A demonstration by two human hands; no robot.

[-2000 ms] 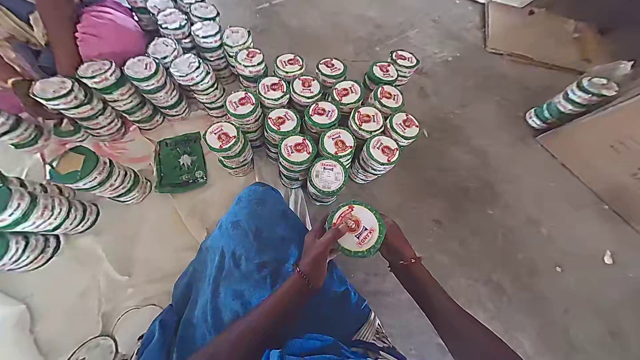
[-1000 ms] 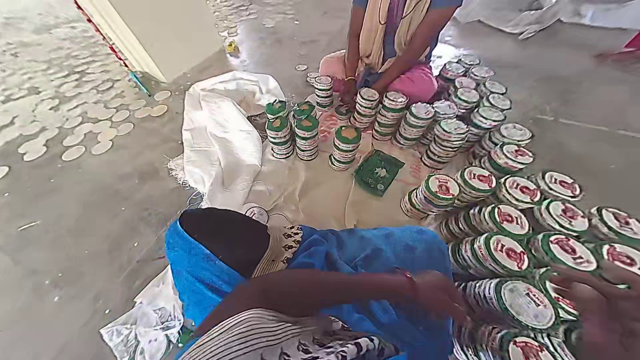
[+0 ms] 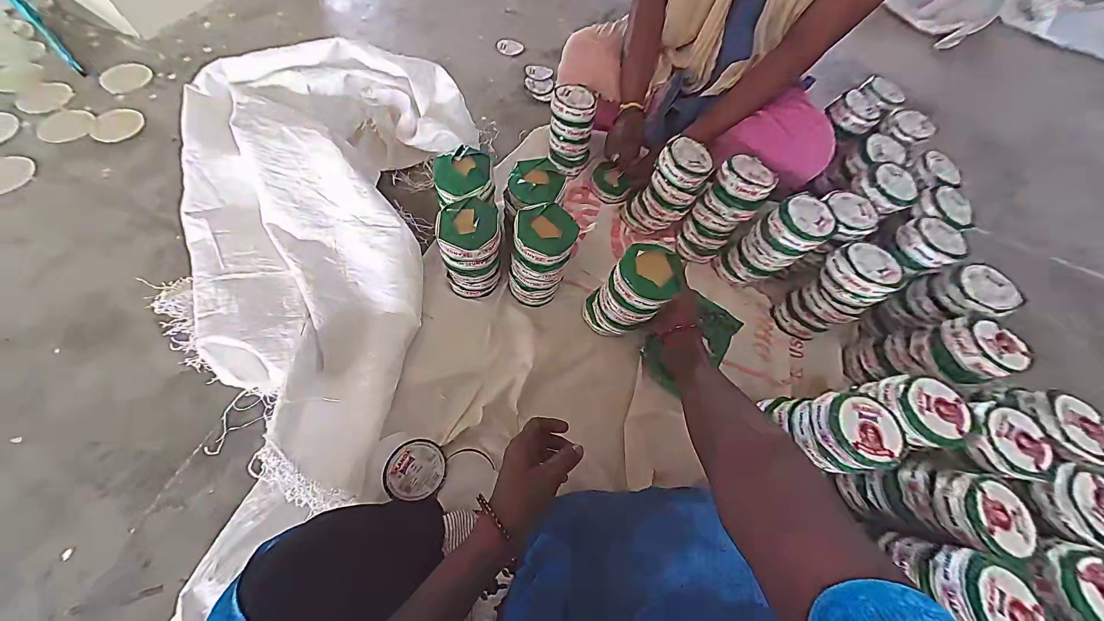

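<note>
My left hand (image 3: 535, 470) is above the cream woven cloth (image 3: 483, 371), its fingers loosely bent and apart, with nothing in them. Near it, a round labelled disc (image 3: 414, 470) lies by my knee. My right hand (image 3: 677, 332) reaches forward over dark green sheets (image 3: 718, 328), right beside a tilted stack of round green-and-white packs (image 3: 614, 302). That stack has a green cover with a tan patch on top (image 3: 651, 269). My fingertips are hidden, so whether they grip the sheets or the stack is unclear.
Several green-topped stacks (image 3: 468, 246) stand farther left, beside a crumpled white woven sack (image 3: 293, 198). Many labelled stacks (image 3: 871, 431) crowd the right side. Opposite, a seated person's hands (image 3: 628, 147) are at a low green-topped piece (image 3: 611, 181). Pale discs (image 3: 65, 125) lie on the floor.
My right hand has moved from the labelled stacks at the right to the green sheets. Two seconds ago both hands held a round labelled pack; now my left hand is empty. The view has turned left.
</note>
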